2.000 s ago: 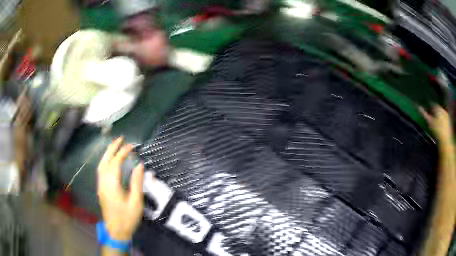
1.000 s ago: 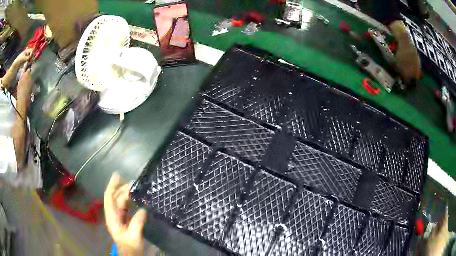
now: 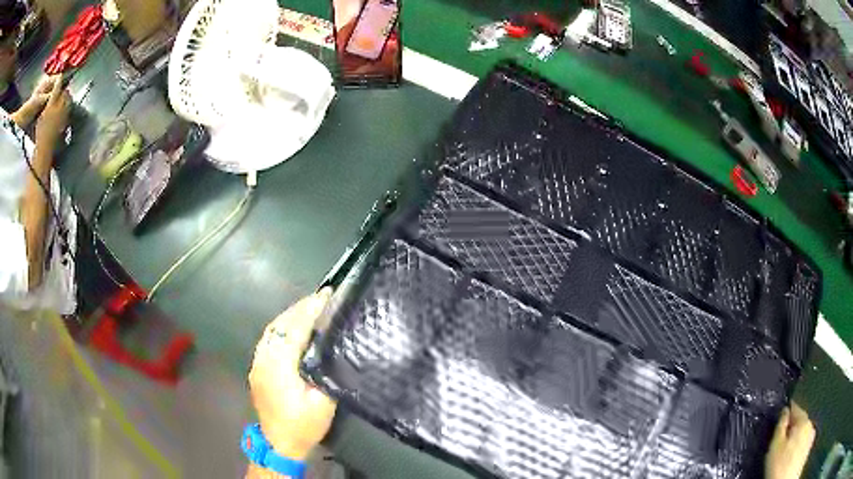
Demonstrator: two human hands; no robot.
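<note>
A large black blister tray (image 3: 580, 271) with textured rectangular pockets lies in front of me, tilted in the picture. Its pockets show no parts. My left hand (image 3: 292, 379), with a blue wristband (image 3: 269, 453), grips the tray's left corner; the fingertips are partly hidden at its edge. My right hand (image 3: 791, 443) is at the tray's lower right edge, partly cut off by the picture's bottom, and holds that edge.
A white desk fan (image 3: 267, 103) and an upright smartphone (image 3: 368, 42) stand beyond the tray. The green conveyor belt (image 3: 655, 112) carries units and red pieces. A red holder (image 3: 140, 339) is at lower left. Another person's hands (image 3: 49, 108) are at upper left.
The white frames seen earlier in the tray no longer show. Since one second ago, the tray has shifted right in view and my left hand has closed on its corner.
</note>
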